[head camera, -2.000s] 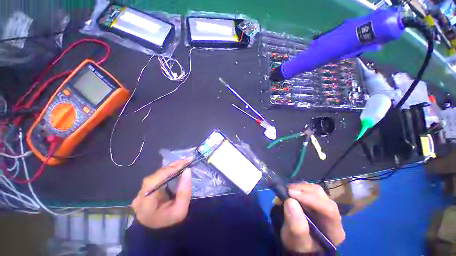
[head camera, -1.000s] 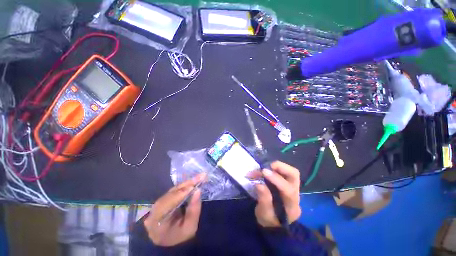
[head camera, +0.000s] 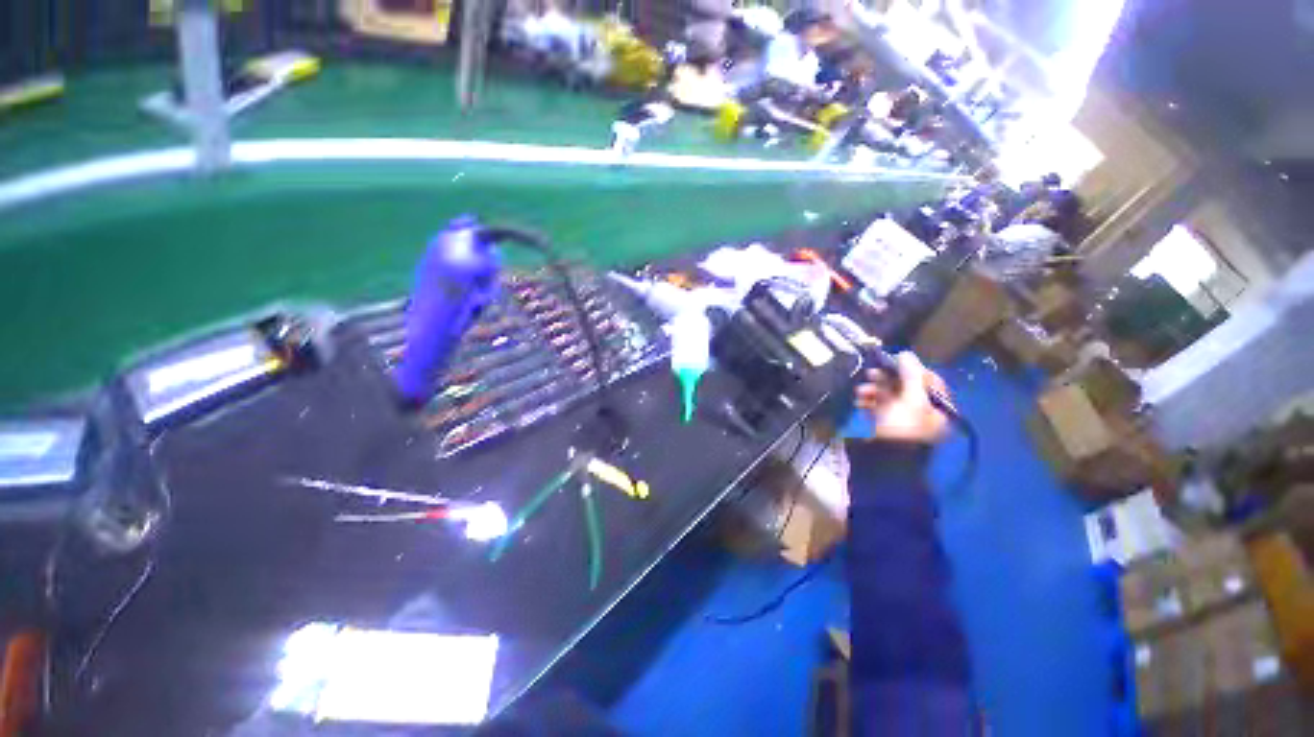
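Note:
My right hand (head camera: 905, 400) is stretched out to the right, past the bench edge. Its fingers are closed round the dark soldering iron (head camera: 940, 409), whose cord hangs down behind the hand; the tip end is blurred, close to a black box-like stand (head camera: 771, 338). My left hand is out of the picture. The small unit with the white battery cell (head camera: 411, 677) lies on the black mat at the bottom, washed out by glare, with no hand seen on it.
A purple tool (head camera: 450, 303) hangs over the parts tray (head camera: 526, 360). Green-handled cutters (head camera: 591, 497), tweezers (head camera: 382, 497) and a green-nozzled bottle (head camera: 690, 353) stand or lie on the bench. Two more units (head camera: 202, 377) are at left. Cardboard boxes (head camera: 1088, 432) stand on the blue floor.
The view has swung to the right. My right hand has moved from the unit far right with the iron. My left hand has gone out of the picture.

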